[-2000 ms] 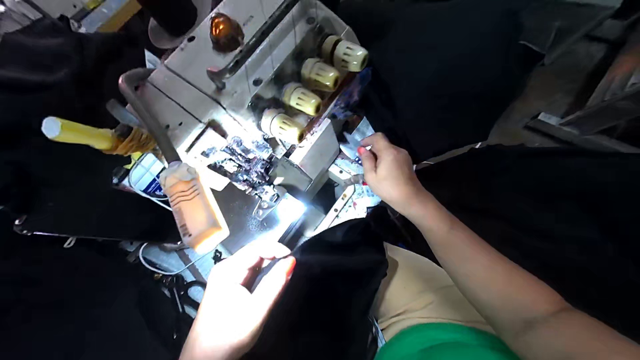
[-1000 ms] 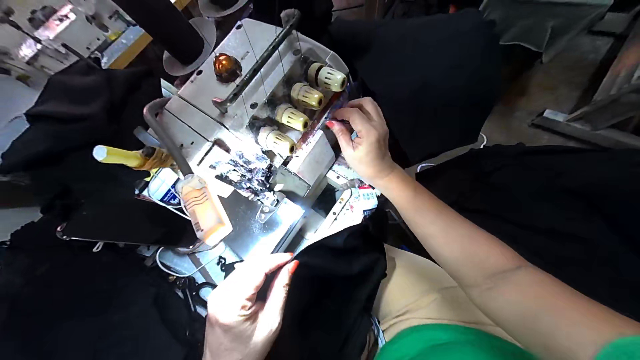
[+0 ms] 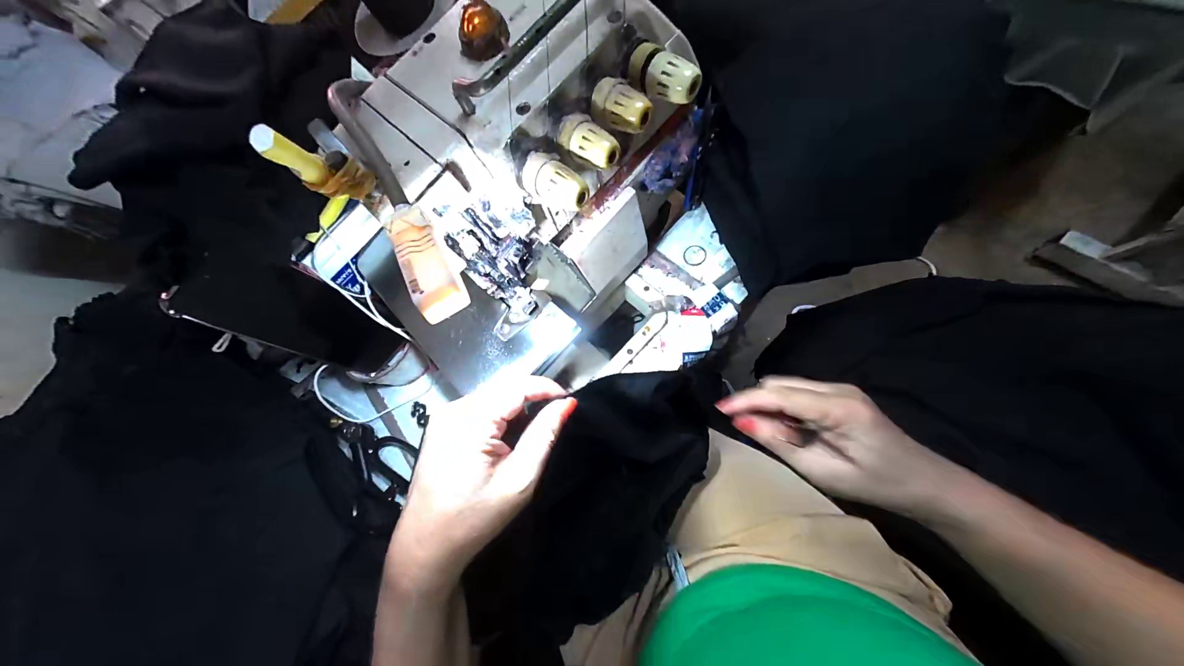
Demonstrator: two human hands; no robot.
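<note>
My left hand (image 3: 486, 462) pinches the edge of a black fabric piece (image 3: 620, 472) that hangs over my lap, just in front of the metal plate of an overlock sewing machine (image 3: 444, 102). To the right of that fabric is my right hand (image 3: 819, 435), slightly blurred, its thumb and fingertips close together near the fabric's right edge. Whether it holds anything cannot be told. The presser foot (image 3: 518, 314) sits under a bright light, clear of the fabric. Cream tension knobs (image 3: 592, 143) line the machine's front.
Black cloth (image 3: 139, 481) lies at the left, and more black cloth (image 3: 999, 388) at the right. A yellow-handled tool (image 3: 291, 153) stands beside an orange-and-clear plastic piece (image 3: 427, 264) on the machine. Black-handled scissors (image 3: 388, 462) lie left of my left hand.
My right hand has moved from the machine's front, below the tension knobs, down toward my lap beside the black fabric. My left hand still pinches the fabric edge.
</note>
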